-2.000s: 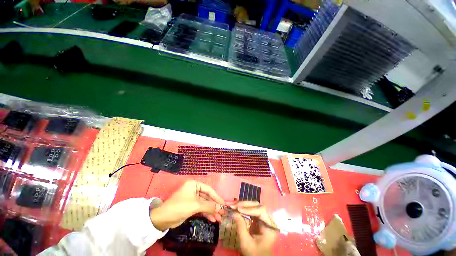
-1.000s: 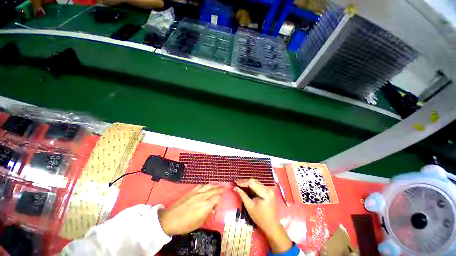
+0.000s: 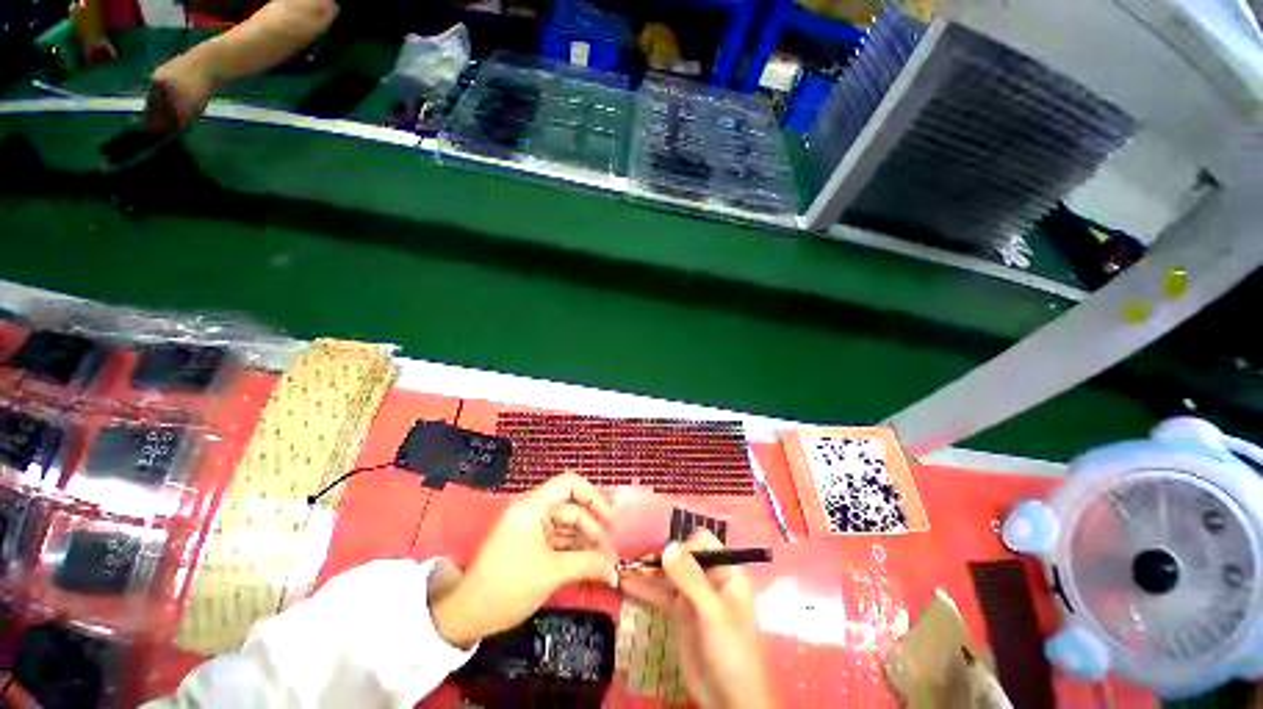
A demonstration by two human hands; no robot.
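Observation:
My right hand (image 3: 709, 609) holds the dark tweezers (image 3: 734, 557), their tip pointing left at my left fingertips. My left hand (image 3: 540, 554) has thumb and fingertips pinched together at the tip; whatever is between them is too small to tell. A black device housing (image 3: 554, 648) with pale circuitry lies below my left hand. Short black pad strips (image 3: 695, 524) lie just above my right hand, and a pale cream liner (image 3: 648, 651) lies between housing and right hand. A black unit (image 3: 454, 454) with a cable lead (image 3: 353, 475) lies at the bench back.
Dark red-black pad sheet (image 3: 623, 453), orange-edged parts box (image 3: 855, 481) and fan (image 3: 1157, 561) stand behind and right. Cream adhesive sheets (image 3: 284, 492) and blister trays (image 3: 118, 457) are left. Beyond the green conveyor (image 3: 554, 298), another person's hand (image 3: 177, 97) reaches to a black unit.
My hands have moved from the pad sheet's front edge back towards the housing. The tweezers now stick out rightward from my right hand. Another person's arm has reached over the conveyor at upper left.

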